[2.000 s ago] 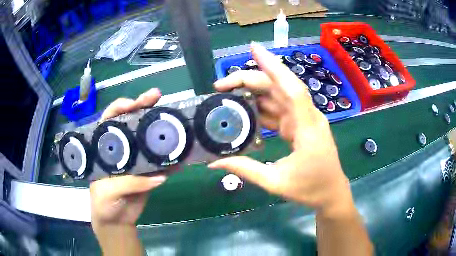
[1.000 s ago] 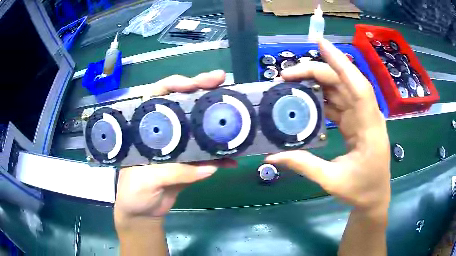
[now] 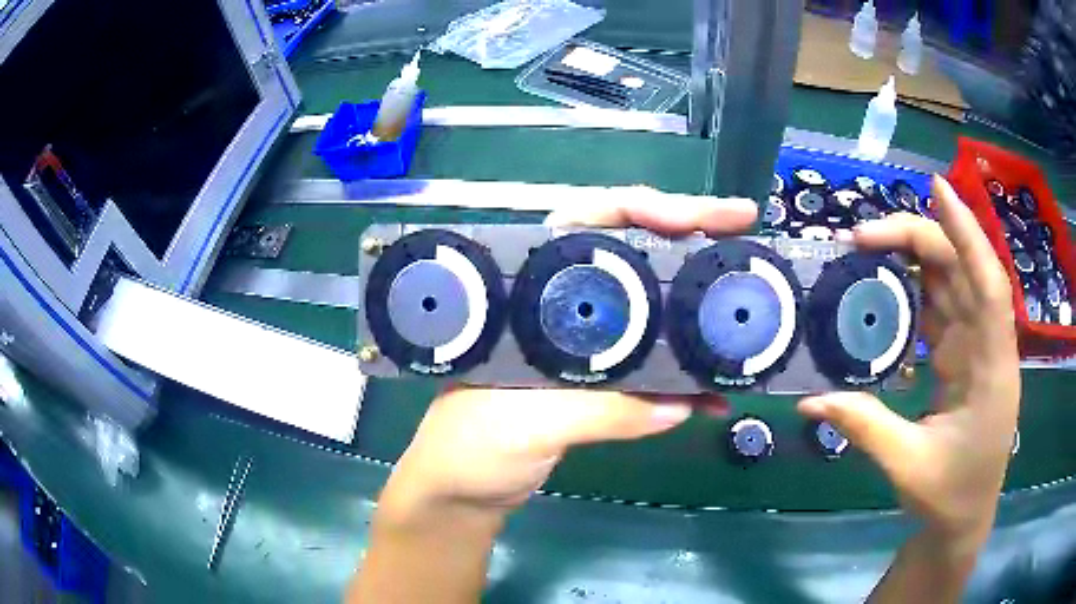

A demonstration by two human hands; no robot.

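Note:
A long grey metal fixture plate (image 3: 505, 242) is held up in front of me, its face towards me. It carries several round disc assemblies in a row, such as the leftmost disc (image 3: 405, 304). Each has a black notched rim, a silver face and a white arc on its right side. My left hand (image 3: 507, 442) grips the plate's middle from below, thumb along the lower edge and fingers over the upper edge. My right hand (image 3: 962, 389) grips the right end, thumb below and fingers above and behind. Parts of the fingers are hidden behind the plate.
The white slide (image 3: 236, 360) projects from the machine (image 3: 254, 71) at left. Tweezers (image 3: 229, 513) lie at lower left. A small blue box (image 3: 354, 153) holds a bottle. A metal post (image 3: 746, 94), blue bin (image 3: 826, 177) and red bin (image 3: 1027, 224) stand beyond; loose discs (image 3: 750, 439) lie below the plate.
The view has turned left, so the bench shifts right in the picture, and more of the slide and machine shows. The plate's left end now looks nearer and larger. Both hands keep their hold.

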